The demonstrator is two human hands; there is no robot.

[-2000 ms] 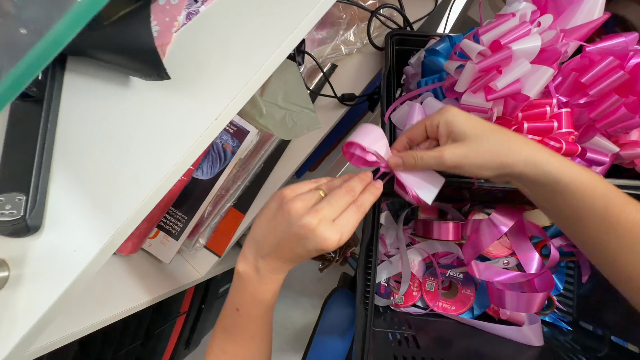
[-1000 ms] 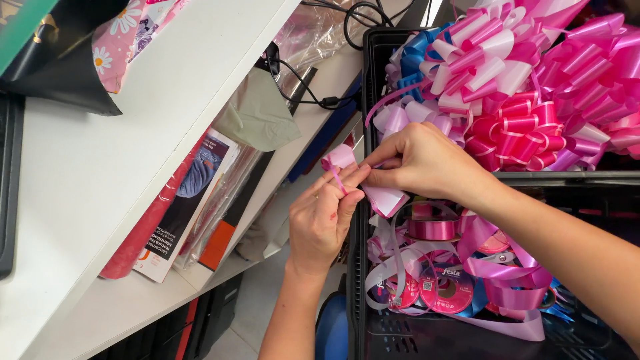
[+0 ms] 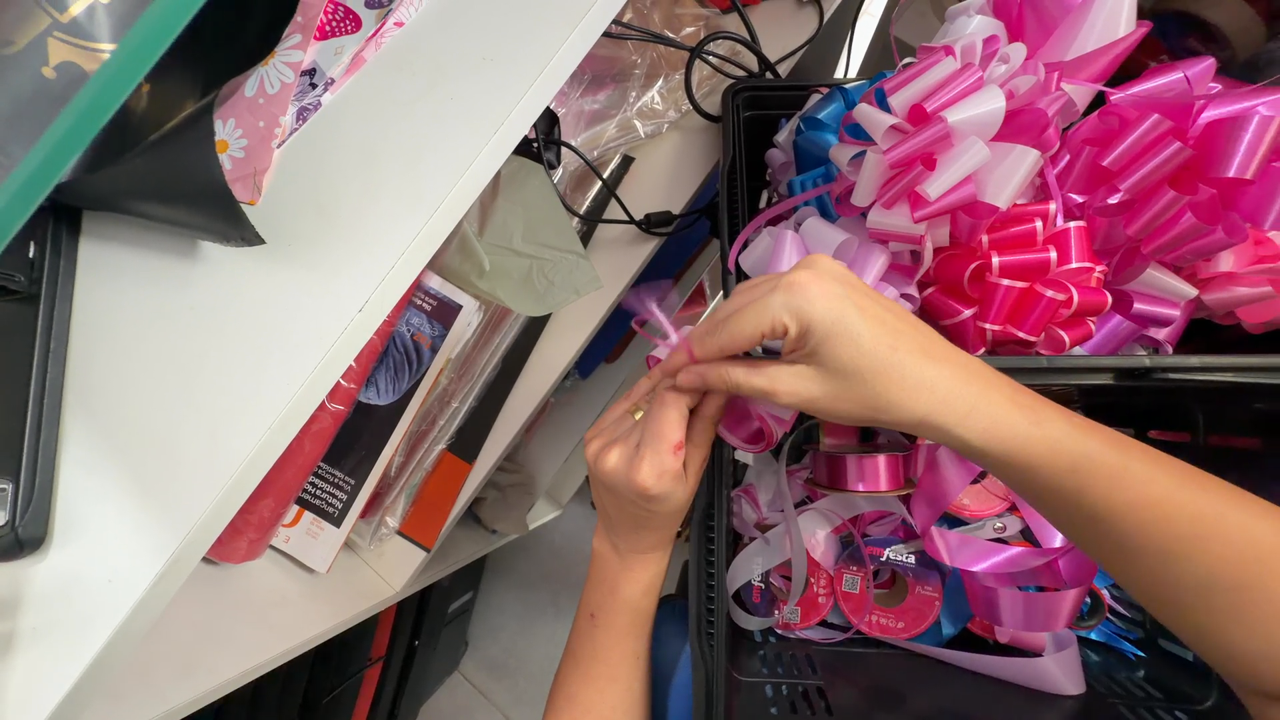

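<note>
My left hand (image 3: 650, 455), with a ring on one finger, pinches a pink ribbon bow (image 3: 755, 422) from below. My right hand (image 3: 790, 345) meets it from the right, its thumb and fingertips closed at the bow's middle, where a thin pink ribbon strand (image 3: 655, 318) shows. The fingers hide most of the bow; pink loops stick out on both sides. Right of the hands, a black plastic crate (image 3: 735, 190) holds pink, white, lilac and blue pull bows (image 3: 1010, 270). Below it, another black crate (image 3: 712, 600) holds ribbon spools (image 3: 890, 590), loose ribbon and scissors (image 3: 990, 528).
At left is a white shelf (image 3: 230, 330) with patterned wrapping sheets (image 3: 262, 120) and a black case-like object (image 3: 35, 400). Magazines (image 3: 375, 420) and plastic-wrapped items stand under its edge. Black cables (image 3: 655, 220) lie near the crates. A blue object (image 3: 672, 650) is beside the lower crate.
Both hands remain together at the bow. The left hand has turned more upright beneath it, and the bow's broad loop and tail, plain earlier, are now largely covered by the fingers.
</note>
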